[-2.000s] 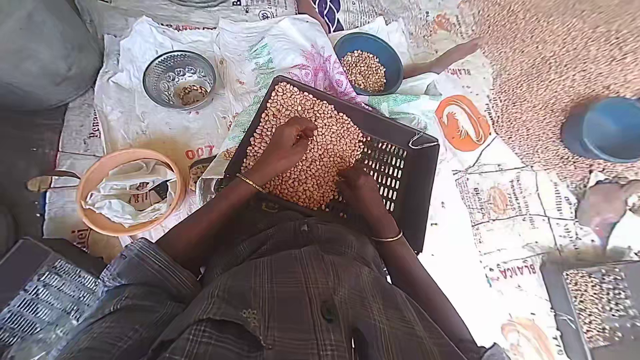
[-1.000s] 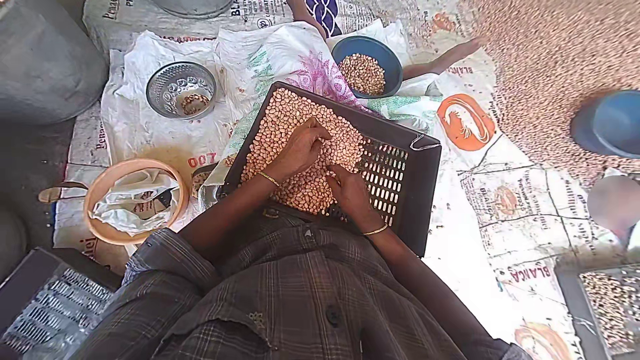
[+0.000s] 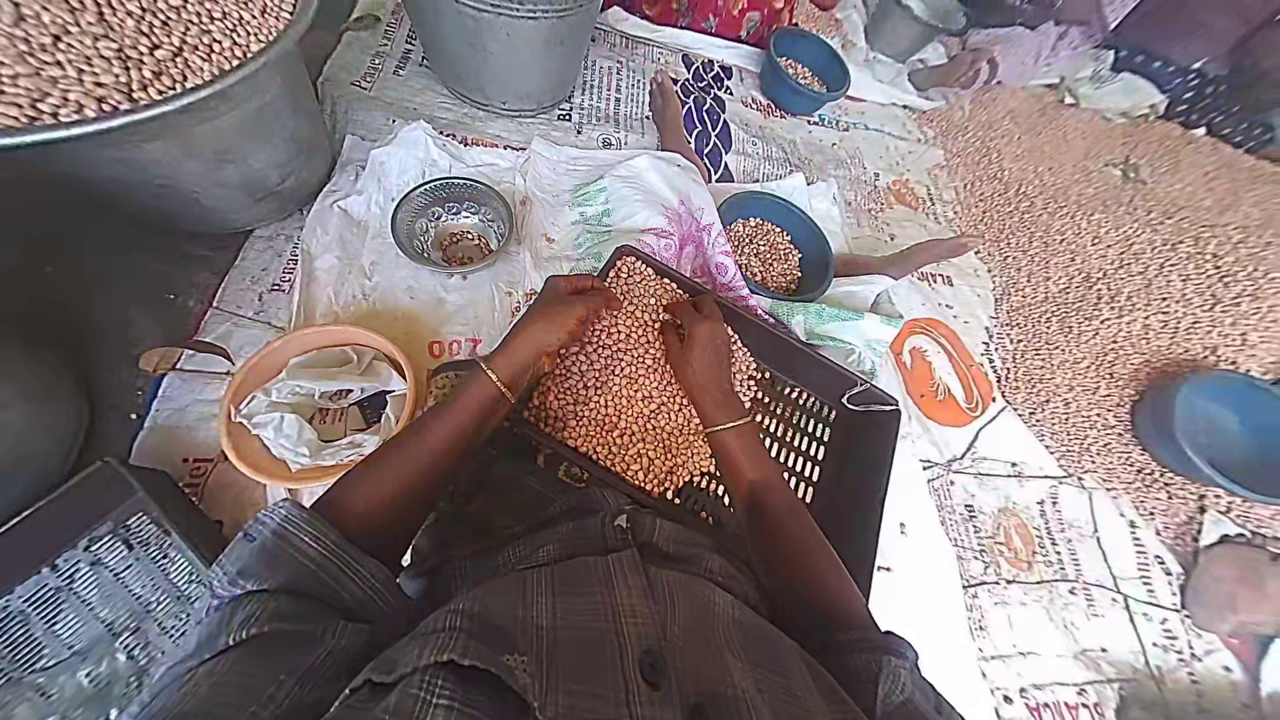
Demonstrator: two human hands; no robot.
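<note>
A black slotted plastic crate (image 3: 860,470) lies tilted across my lap, with a heap of small pinkish-brown nuts or beans (image 3: 630,400) covering its left part. My left hand (image 3: 565,320) is over the upper left of the heap, fingertips bent down to the nuts. On the right side of the heap, my right hand (image 3: 698,345) has its fingers curled at the nuts. Whether either hand pinches a nut cannot be seen. Both wrists wear thin bangles.
Ahead are a metal bowl (image 3: 453,225) and a blue bowl of nuts (image 3: 775,245). An orange basin (image 3: 318,405) holds a white bag at left, near another crate (image 3: 100,600). A large metal pot (image 3: 170,150) stands upper left. Loose nuts (image 3: 1100,280) spread at right, around a blue basin (image 3: 1215,430). Other people's feet reach in.
My hands were close together over the heap one second ago; now they are farther apart, the left one farther up the heap's left side. The view has tipped upward, showing the large pot.
</note>
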